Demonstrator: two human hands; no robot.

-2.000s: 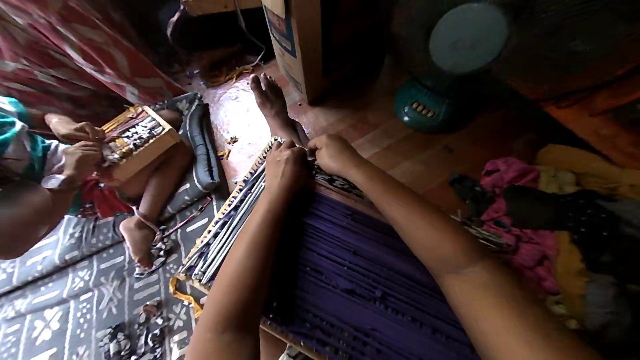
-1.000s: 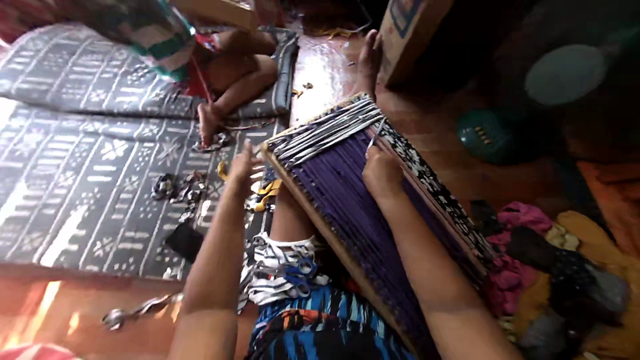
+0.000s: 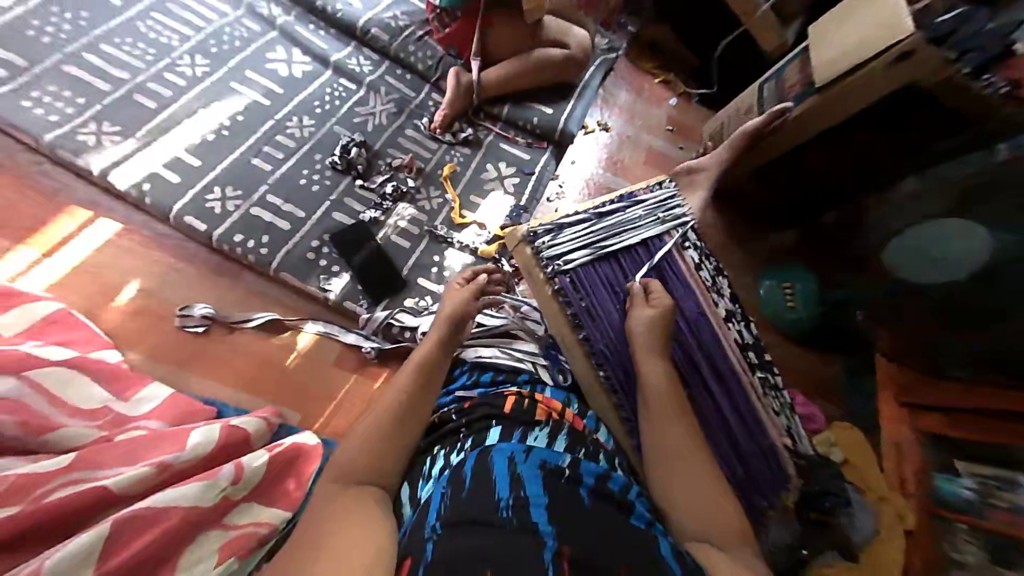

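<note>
A wooden frame loom (image 3: 588, 372) lies tilted across my lap, strung with purple fabric strips (image 3: 688, 352). White and grey strips (image 3: 612, 228) cross its far end, and a black-and-white patterned band runs down its right side. My right hand (image 3: 650, 316) pinches a white strip (image 3: 666, 254) above the purple strips; the strip leads to the loom's right side. Left of the loom, my left hand (image 3: 478, 292) hovers with bent fingers over a pile of white and dark fabric strips (image 3: 512, 340) on my lap. Whether it holds a strip is unclear.
A patterned grey mat (image 3: 240, 144) holds a black phone-like object (image 3: 368, 260), fabric scraps (image 3: 388, 188) and a yellow strip (image 3: 454, 196). Another person's bare leg (image 3: 520, 72) rests on it. A cardboard box (image 3: 824, 80) stands at upper right, a red-and-white cloth (image 3: 120, 432) lies at left.
My left hand has moved from the loom's far end to the strips on my lap. My right hand has drawn back from the far end. The view has swung strongly.
</note>
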